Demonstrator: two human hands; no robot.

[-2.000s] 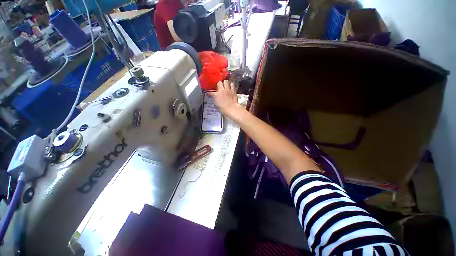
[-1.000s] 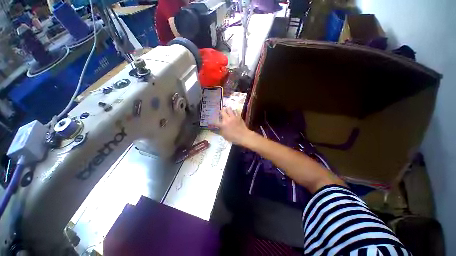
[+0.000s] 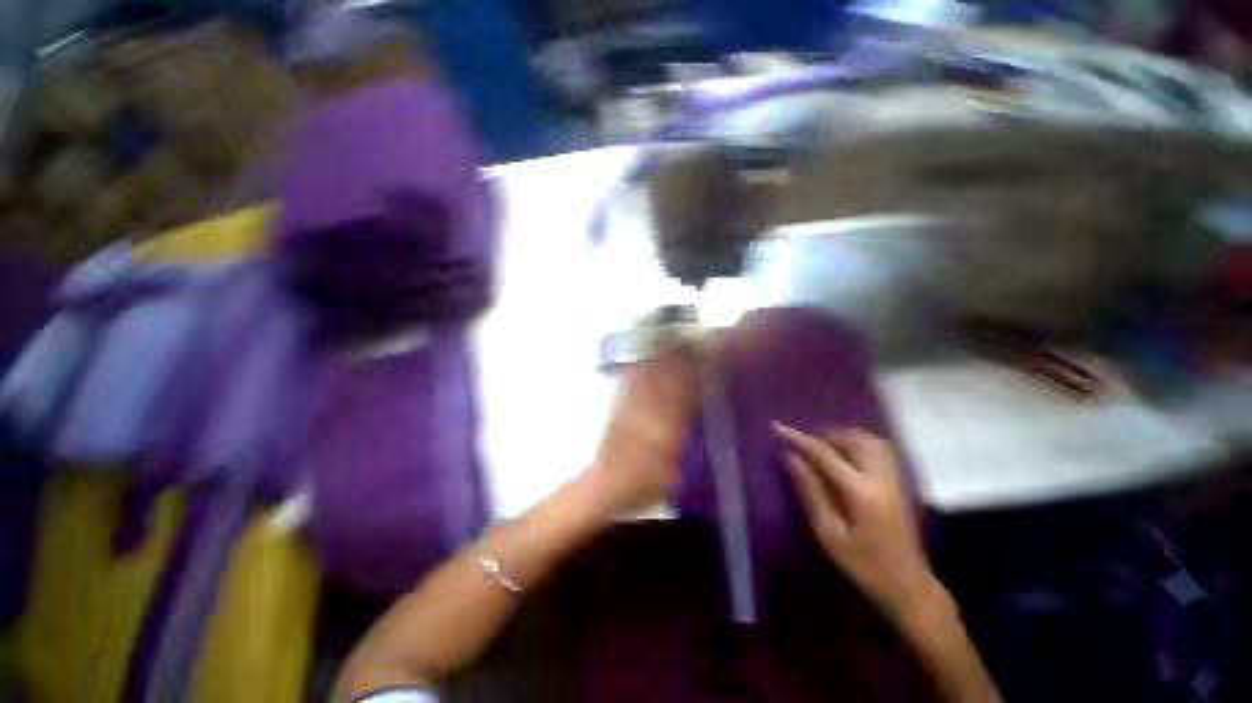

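Note:
The frame is motion-blurred. A purple panel (image 3: pixel 817 364) lies in front of the needle area of the sewing machine (image 3: pixel 1016 192). A strip with a white line (image 3: pixel 731 508) runs down over it and hangs past the table edge. My left hand (image 3: pixel 648 426) is at the panel's left side, close to the needle area; blur hides whether its fingers grip anything. My right hand (image 3: pixel 854 501) is over the panel's right part, fingers apart, with nothing seen in it.
A purple stack (image 3: pixel 385 179) stands at left, with sewn purple pieces (image 3: pixel 378 467) below it. Lilac and purple bundled strips (image 3: pixel 206 364) lie on a yellow surface (image 3: pixel 83 591) at far left. A red-brown tool (image 3: pixel 1064 374) lies on the white table (image 3: pixel 549 302) at right.
The view has swung left from the phone and carton to the needle area. My right hand has left the phone and is over the purple panel. My left hand has come into view.

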